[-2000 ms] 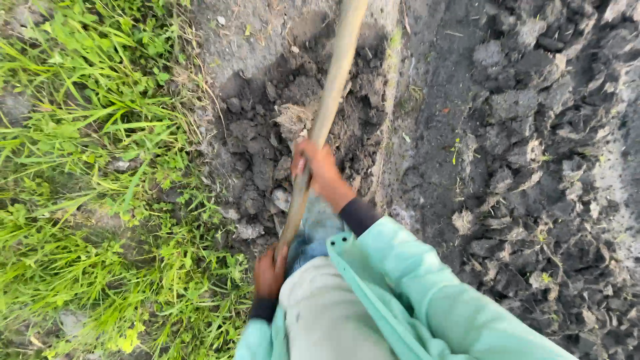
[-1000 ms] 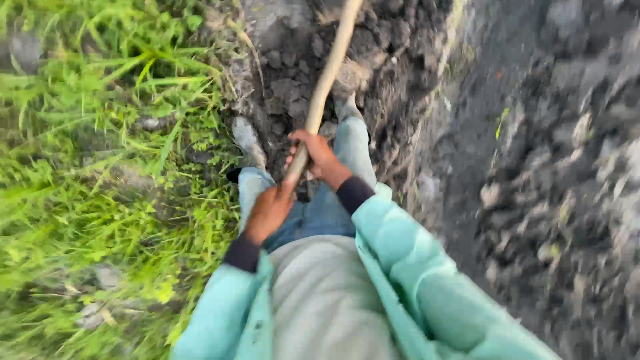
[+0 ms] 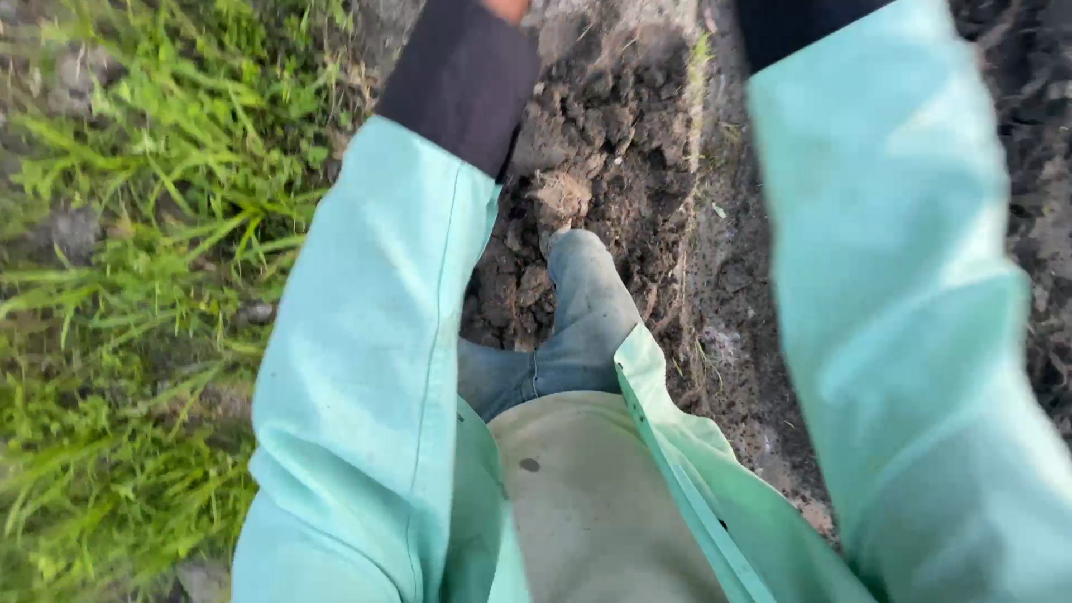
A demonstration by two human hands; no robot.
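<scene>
Both my arms reach up past the top edge of the head view, in light green sleeves with dark cuffs. Of my left hand only a sliver of skin (image 3: 507, 8) shows at the top edge, beyond the dark cuff; its fingers are out of frame. My right hand is beyond the top edge too, past the other cuff (image 3: 804, 29). No tool is visible, so what the hands hold is hidden. Between the arms lies loose dark soil (image 3: 620, 126), with a pale root-like clump (image 3: 561, 194) near my foot.
Green grass and weeds (image 3: 167, 209) cover the left side. My jeans-clad leg (image 3: 590, 285) stands on the broken soil. A strip of flatter earth (image 3: 729, 251) runs beside it, and darker rough soil (image 3: 1038, 167) lies at the right edge.
Both hands have moved from in front of my waist up to and past the top edge. The wooden pole they gripped earlier is out of view.
</scene>
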